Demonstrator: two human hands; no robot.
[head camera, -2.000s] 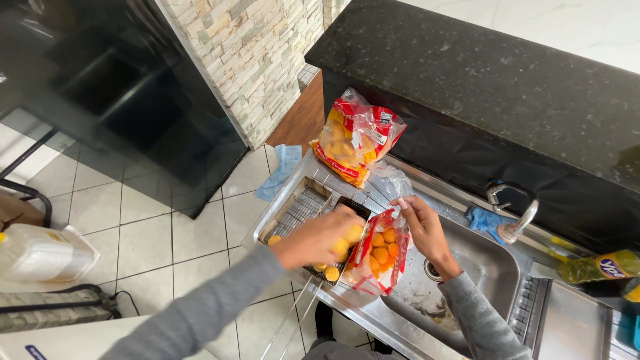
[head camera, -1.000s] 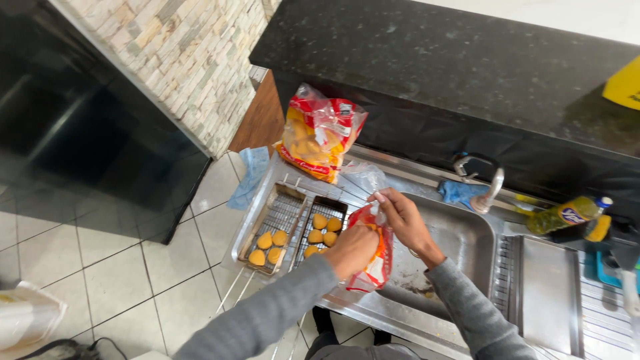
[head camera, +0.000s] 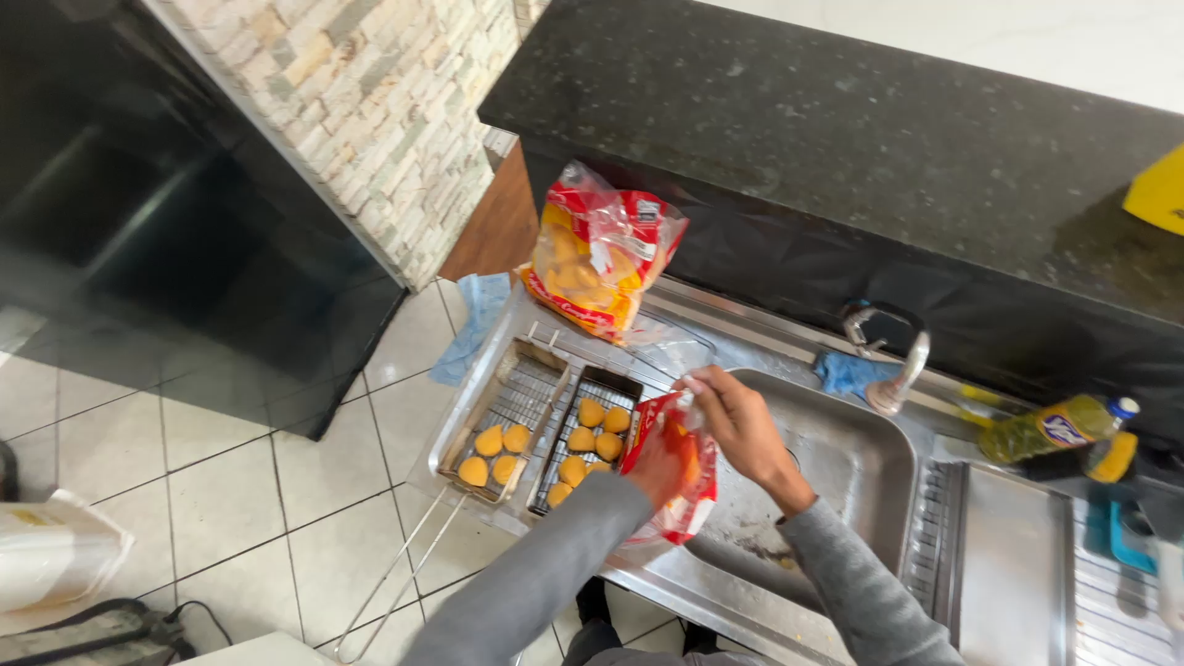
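My right hand (head camera: 745, 430) pinches the top edge of a red and clear plastic bag (head camera: 692, 518) above the left side of the sink. My left hand (head camera: 661, 467) reaches inside that bag, so its fingers and anything they touch are hidden. Left of the bag, several drop-shaped orange food pieces (head camera: 590, 412) lie in a wire frying basket (head camera: 599, 377). A second frying basket (head camera: 520, 356) beside it holds several more pieces (head camera: 490, 440) toward its near end. Behind the baskets stands a fuller red and yellow plastic bag (head camera: 592, 268) of food pieces.
The steel sink (head camera: 856, 481) has a curved faucet (head camera: 911, 370) with a blue cloth (head camera: 846, 372) beside it. A bottle of yellow-green liquid (head camera: 1050, 430) lies at the right. A dark stone counter (head camera: 786, 120) runs behind. Long basket handles (head camera: 398, 578) stick out over the tiled floor.
My left hand, over the baskets two seconds ago with food pieces, has moved right into the bag. My right hand still holds the bag's edge. The view has shifted.
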